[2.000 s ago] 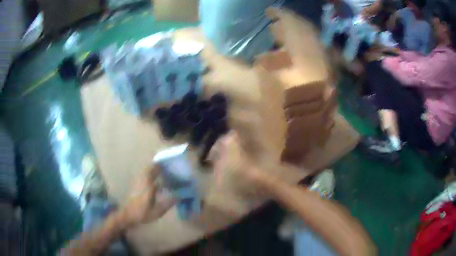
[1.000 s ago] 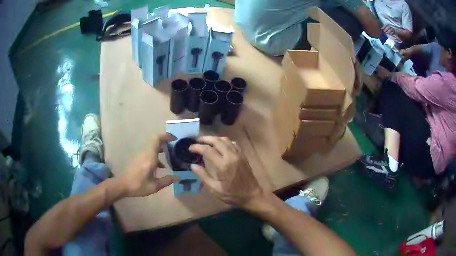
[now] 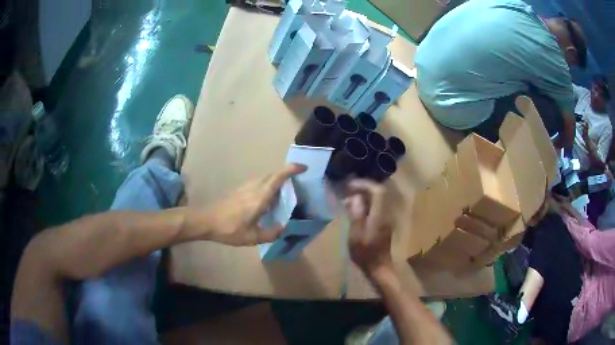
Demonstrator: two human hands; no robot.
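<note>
An open product box (image 3: 311, 185), pale blue-white with a dark product picture, stands on the cardboard sheet with its top flap up. My left hand (image 3: 259, 209) holds it from its left side, thumb and fingers apart around it. The inside looks dark; what lies in it is hard to tell. My right hand (image 3: 367, 212) is just right of the box, blurred, with fingers curled; I see nothing clearly in it. Several black tubes (image 3: 357, 148) stand in a cluster behind the box.
Several open product boxes (image 3: 350, 77) stand at the back of the cardboard sheet (image 3: 222, 128). Stacked brown shipping cartons (image 3: 489, 178) are at the right. A person in a teal shirt (image 3: 492, 60) bends close behind. Other people sit at the far right. My shoe (image 3: 172, 124) is left of the sheet.
The view has turned, so things sit further right. My right hand has come off the black tube at the box opening and moved right. My left hand has closed in on the box.
</note>
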